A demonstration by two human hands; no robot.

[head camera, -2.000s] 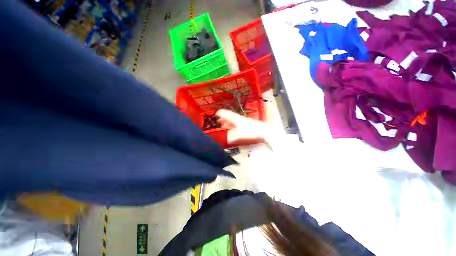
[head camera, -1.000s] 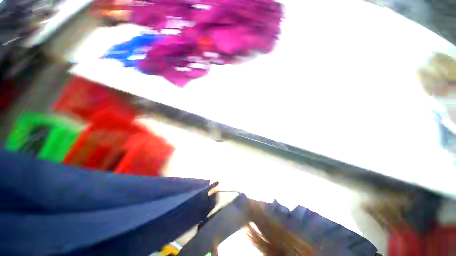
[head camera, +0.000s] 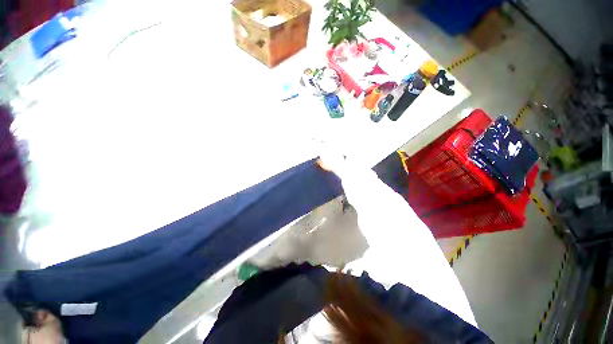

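Dark navy trousers (head camera: 181, 259) stretch long across the near edge of the white table, from the lower left to the middle. A white label (head camera: 79, 309) shows on them near the waist end. My left hand (head camera: 44, 329) holds the waist end at the lower left edge of the picture, partly hidden by cloth and cut off. My right hand (head camera: 329, 163) holds the leg end at the middle; it is washed out by glare, and its white sleeve reaches down to the right.
On the white table (head camera: 168, 134) stand a cardboard box (head camera: 272, 37), a plant (head camera: 347, 21), a red basket (head camera: 349, 77) and bottles. Red crates (head camera: 464, 181) with bagged trousers (head camera: 505, 154) on top stand beyond the table's right end. Maroon cloth (head camera: 10, 164) lies at the left.
The view has swung right, from the crates and maroon heap to the table's right end. The trousers, earlier hanging large at the left, now stretch out along the table edge between both hands.
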